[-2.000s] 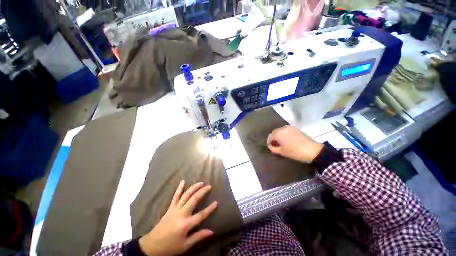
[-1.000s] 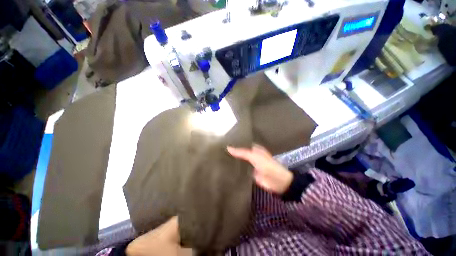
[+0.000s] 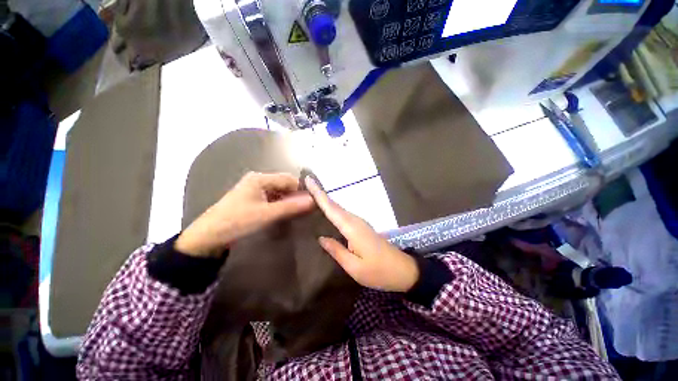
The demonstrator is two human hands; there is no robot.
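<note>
A brown-olive cut panel (image 3: pixel 297 271) lies below the needle area and hangs over the table's front edge into the lap. My left hand (image 3: pixel 249 208) is on it from the left, its fingertips pinching the cloth's upper right edge. My right hand (image 3: pixel 364 249) meets it there from the right, index finger and thumb apart, fingertip on the same small bit of edge. The presser foot (image 3: pixel 301 119) of the white sewing machine (image 3: pixel 241 67) stands just above, in bright lamp glare; whether cloth is under it cannot be told.
A flat brown panel (image 3: pixel 108 193) lies at the left table edge. Another panel (image 3: pixel 438 149) lies right of the needle, partly under the machine arm. Slim blue tools (image 3: pixel 572 138) lie at the right. A ruler tape (image 3: pixel 491 216) runs along the front edge. Crumpled brown cloth (image 3: pixel 152 30) sits behind.
The view has moved closer to the machine. Both hands have come together at the panel's edge below the needle. The panel, folded over a second ago, now hangs down into the lap.
</note>
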